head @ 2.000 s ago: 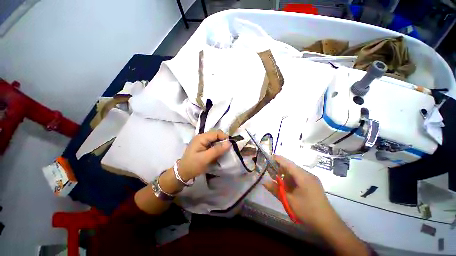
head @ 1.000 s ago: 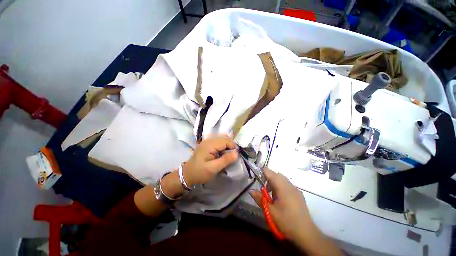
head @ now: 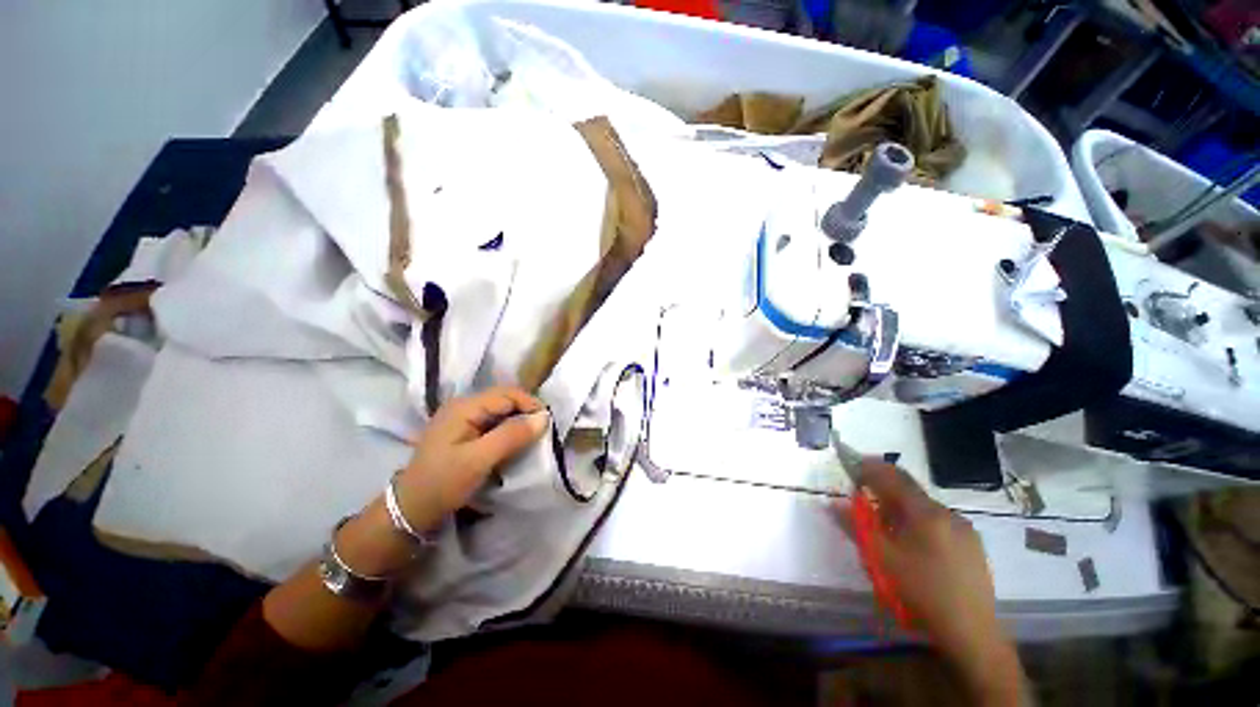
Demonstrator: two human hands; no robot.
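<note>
My left hand (head: 477,439) pinches the edge of the off-white garment piece (head: 249,442) between thumb and fingers. A dark zip tape or trim (head: 564,467) curves along the cloth edge just right of the fingertips. My right hand (head: 919,546) is blurred and holds the scissors by their red-orange handles (head: 873,553) over the machine bed, just in front of the presser foot area, away from the cloth. The blades are blurred, so I cannot tell whether they are open. The white sewing machine head (head: 822,297) stands beyond my right hand.
A white tub (head: 719,55) with tan cloth (head: 898,127) lies behind the machine. A black flat object (head: 965,453) lies right of the needle. Small brown scraps (head: 1046,541) lie at the table's right. A measuring tape (head: 691,598) runs along the front edge. Another machine (head: 1195,332) shows at far right.
My right hand with the scissors has moved right, away from the cloth and my left hand, to the machine bed. The left hand still pinches the cloth. The whole view has shifted right.
</note>
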